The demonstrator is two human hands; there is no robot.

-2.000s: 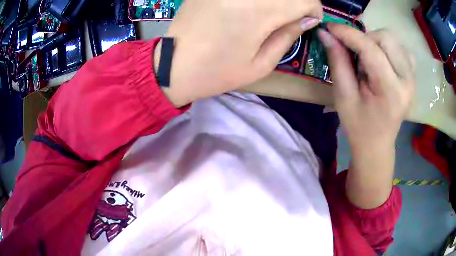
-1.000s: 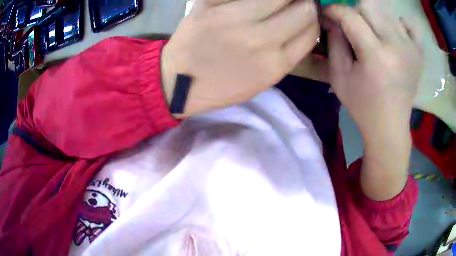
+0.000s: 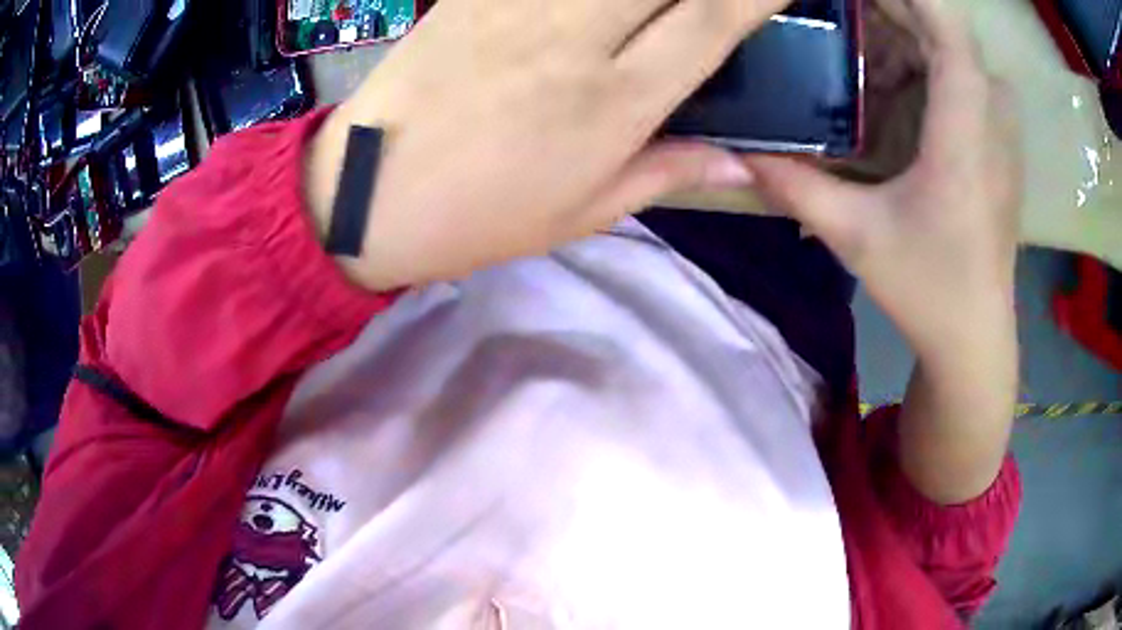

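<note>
A loosely closed unit [image 3: 787, 86], glossy black back up with a red edge, is held between both hands at the top of the view. My left hand [image 3: 529, 135] is at its left side, with the thumb along its near edge; its other fingers are cut off by the top edge. My right hand [image 3: 923, 197] is around its right side, with the thumb at the near edge. A black adhesive strip [image 3: 354, 191] is stuck on the left wrist. The inside of the unit is hidden.
An open unit with a green board [image 3: 351, 22] lies at the top left. Stacked black and red units [image 3: 135, 160] crowd the left. Another black and red unit [image 3: 1093, 37] is at the top right. Grey floor with yellow-black tape [image 3: 1070, 409] shows below right.
Two seconds ago the fingertips were over an open unit with its board and speaker showing. Now a black back faces up and both hands grip the unit's sides.
</note>
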